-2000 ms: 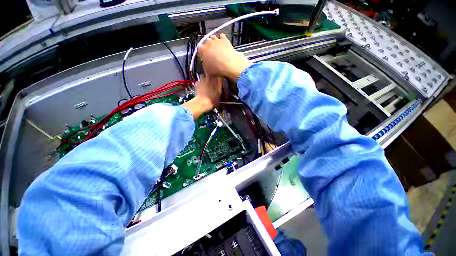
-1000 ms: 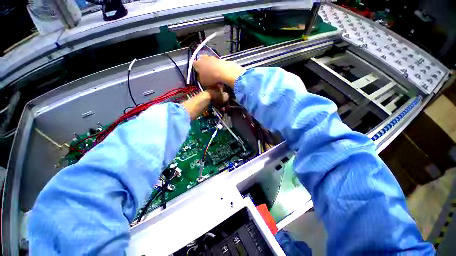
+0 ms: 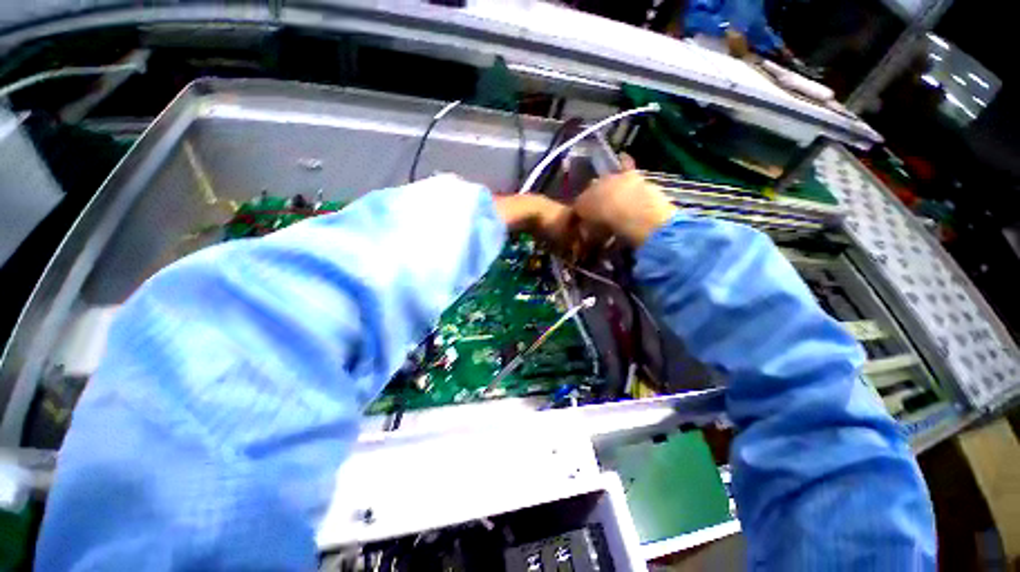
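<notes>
The grey enclosure (image 3: 336, 123) lies open with a green circuit board (image 3: 492, 335) on its floor. My left hand (image 3: 542, 218) and my right hand (image 3: 622, 208) meet at the enclosure's right end, over a wire bundle (image 3: 615, 318). The fingers are blurred and overlap, so I cannot tell exactly what each one grips. A white cable (image 3: 582, 136) arcs up beside my hands, its free end above them. A thin black cable (image 3: 425, 140) stands by the back wall. A loose lead with a pale connector (image 3: 588, 302) rises over the board.
The lower side compartment (image 3: 481, 547) holds dark parts at the bottom. A green panel (image 3: 674, 492) lies right of it. A white patterned sheet (image 3: 917, 268) and a brown carton (image 3: 990, 475) are at the right. A person in blue (image 3: 727, 17) is at the top.
The view has shifted, so the enclosure sits lower and further right. My hands remain at its right end. The white cable leans further right. The red wires are now mostly hidden behind my left sleeve.
</notes>
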